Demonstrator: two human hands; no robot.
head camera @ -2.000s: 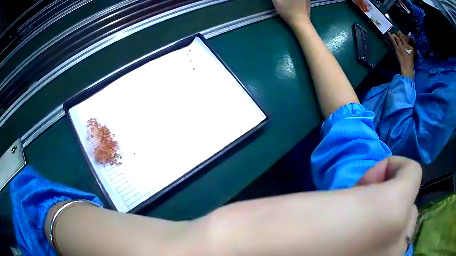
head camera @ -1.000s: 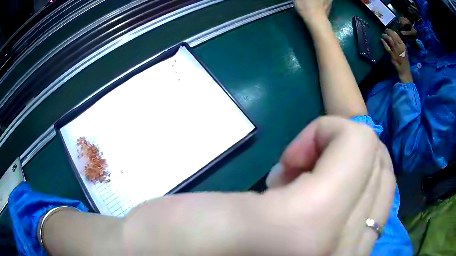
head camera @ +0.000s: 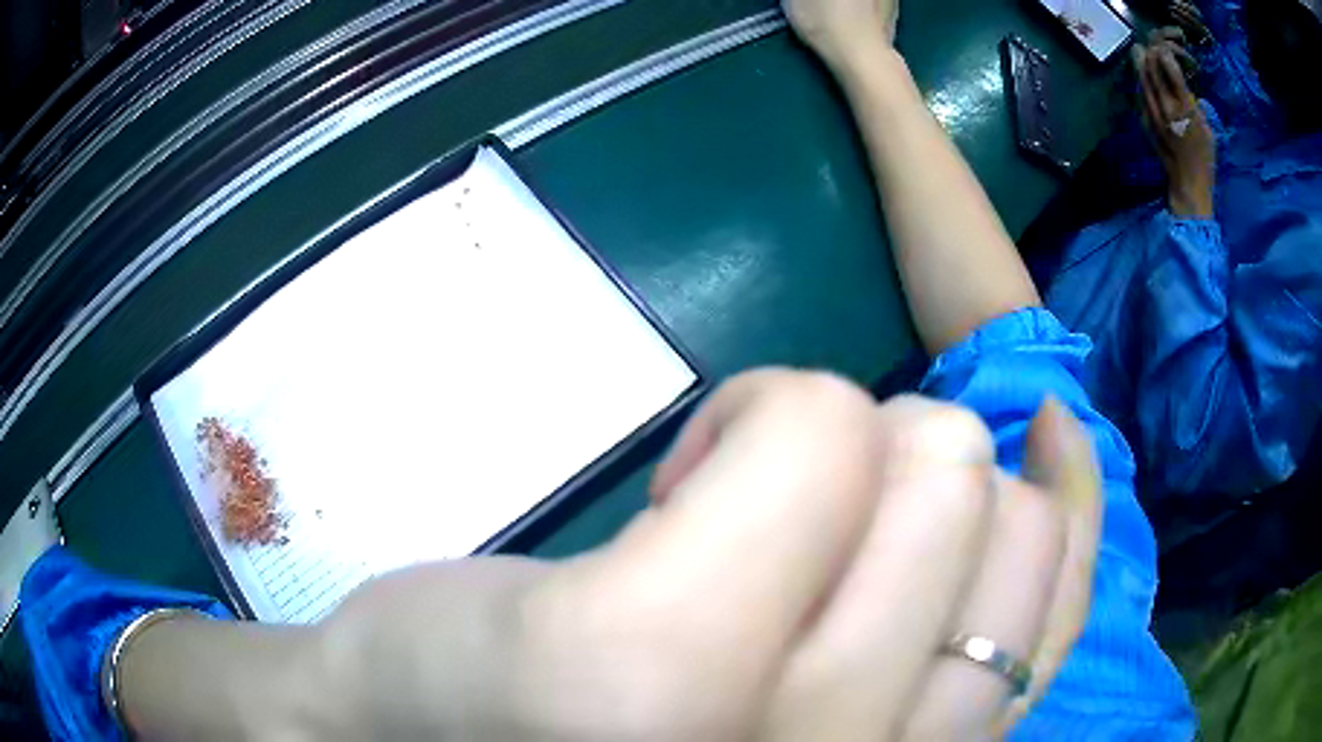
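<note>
A shallow black-rimmed tray (head camera: 602, 452) lies on the green bench, lined with a white sheet (head camera: 421, 363). A heap of tiny copper-coloured parts (head camera: 244, 486) lies at its left end, with a few specks near its top corner. My left hand (head camera: 826, 558) is large and blurred, close to the camera, its forearm crossing the tray's near edge. Its fingers are curled in front of my right sleeve; whether they hold anything is hidden. My right arm reaches up the frame; my right hand (head camera: 844, 22) is cut off by the top edge near the rail, its fingertips unseen.
Silver rails (head camera: 290, 189) and dark tracks run beyond the tray. A pale metal plate (head camera: 29, 539) is at the left edge. At upper right, a dark bar-shaped fixture (head camera: 1035, 105) and another white tray (head camera: 1090, 26) lie near another person's hand (head camera: 1177, 123) and blue sleeve.
My left hand has moved leftward from the right side, and its ring now shows. The tray appears lower and farther left as the view shifts. The other person's hand has changed pose.
</note>
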